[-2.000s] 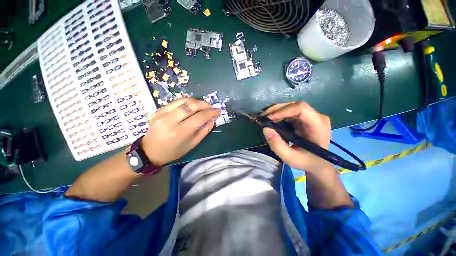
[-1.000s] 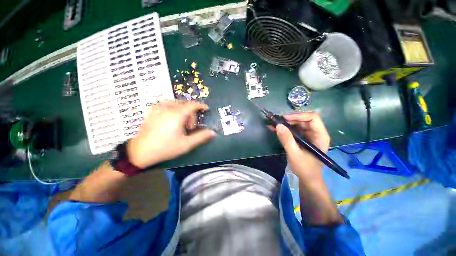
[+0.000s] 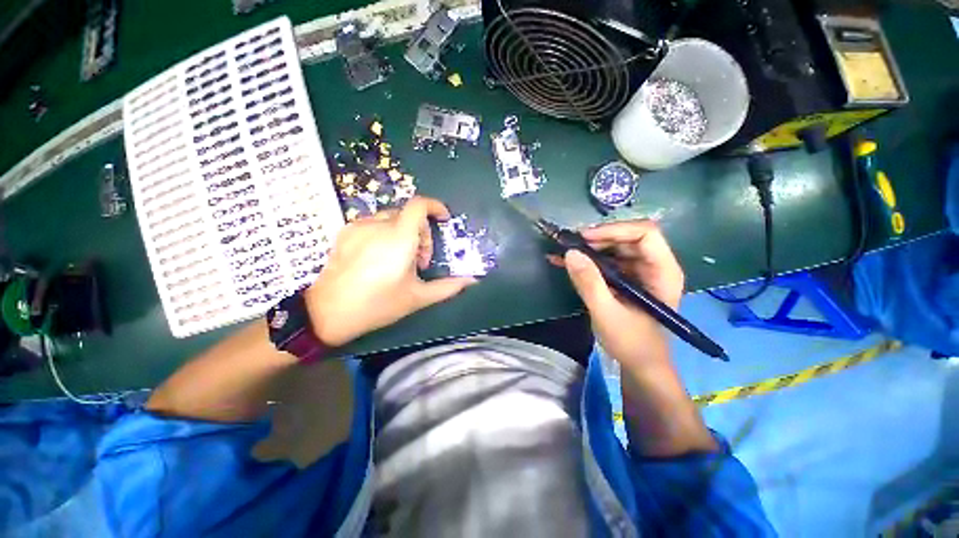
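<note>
A small silvery-white circuit board [image 3: 466, 248] lies on the dark green mat in front of me. My left hand [image 3: 381, 261] is at its left side, with the thumb at its near edge and the index finger at its far edge, holding it on the mat. My right hand [image 3: 628, 275] holds a black soldering iron [image 3: 654, 305] like a pen. The iron's thin tip points up and left, to the right of the board and apart from it. A loose pile of tiny black and gold-yellow pieces [image 3: 370, 181] lies beyond my left fingers.
At left is a white tray sheet [image 3: 154, 158] with rows of small parts. Further back lie other boards [image 3: 515, 163], a round dial [image 3: 613, 185], a fan grille [image 3: 555, 61] and a white tub [image 3: 726, 89] with silvery scraps. A black and yellow soldering station [image 3: 783, 74] stands at back right.
Since a second ago, my left hand has moved right and its thumb and finger have closed around the board's edges. The iron stays beside the board. The whole view has shifted slightly.
</note>
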